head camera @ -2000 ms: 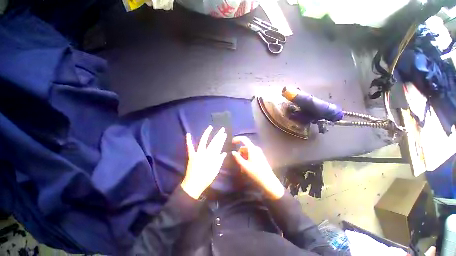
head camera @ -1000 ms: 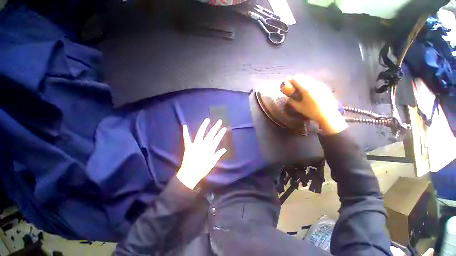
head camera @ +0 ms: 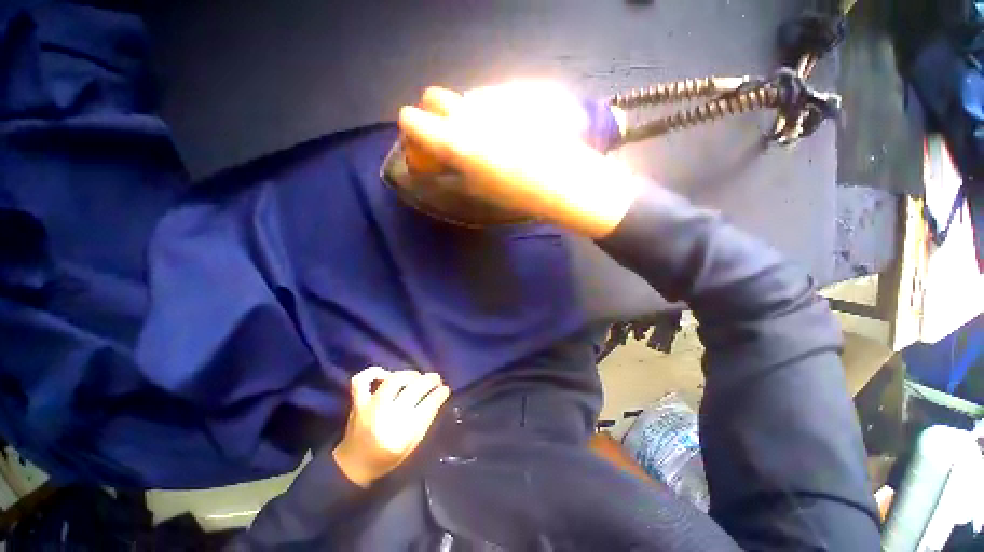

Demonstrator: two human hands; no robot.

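Observation:
A navy garment panel [head camera: 356,248] lies over the dark pressing table, its near edge at my lap. The steam iron [head camera: 475,207] rests on the panel's upper right part, its metal soleplate showing below my hand. My right hand [head camera: 507,140], overexposed, is closed around the iron's handle. A dark interlining strip [head camera: 531,275] shows faintly on the panel just below the iron; its upper part is hidden. My left hand [head camera: 394,421] is at the panel's near edge with fingers curled; whether it pinches the cloth is not clear.
A heap of navy panels [head camera: 76,216] covers the left side. The iron's coiled hose [head camera: 701,106] runs right across the dark table [head camera: 324,54]. A clear plastic-wrapped thing [head camera: 669,442] is below the table at right, near a pale green cylinder-like object [head camera: 930,485].
My right hand has taken hold of the iron and moved it left onto the panel, over the strip. My left hand has moved down from beside the strip to the near edge. The view has shifted.

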